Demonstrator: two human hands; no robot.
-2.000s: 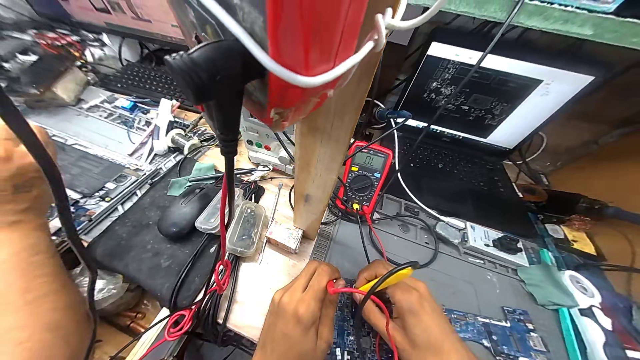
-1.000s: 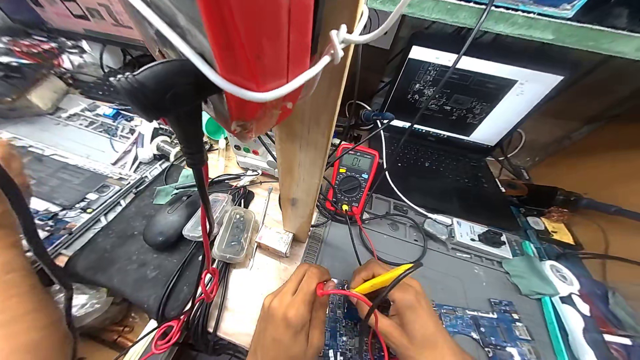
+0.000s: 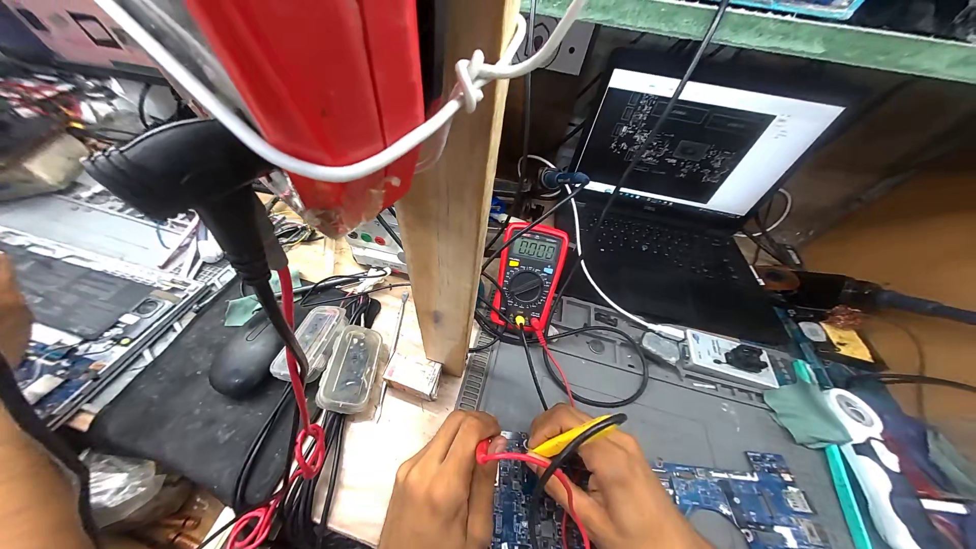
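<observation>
My left hand grips a red test probe, and my right hand grips a yellow test probe with a black lead. Both hands are low in the view, over a blue circuit board; the probe tips are hidden by fingers. Beyond them a red digital multimeter leans upright, its display reading 0.000, with black and red leads plugged in at its bottom. A second blue circuit board lies right of my right hand. A laptop behind shows a board layout.
A wooden post rises at centre beside a hanging red object and black plug. Left are a mouse, plastic cases, a small box and cables. Another person's arm is at far left. A green shelf edge crosses above.
The multimeter display has gone from an overload reading to 0.000. Both hands stay over the board with the probes.
</observation>
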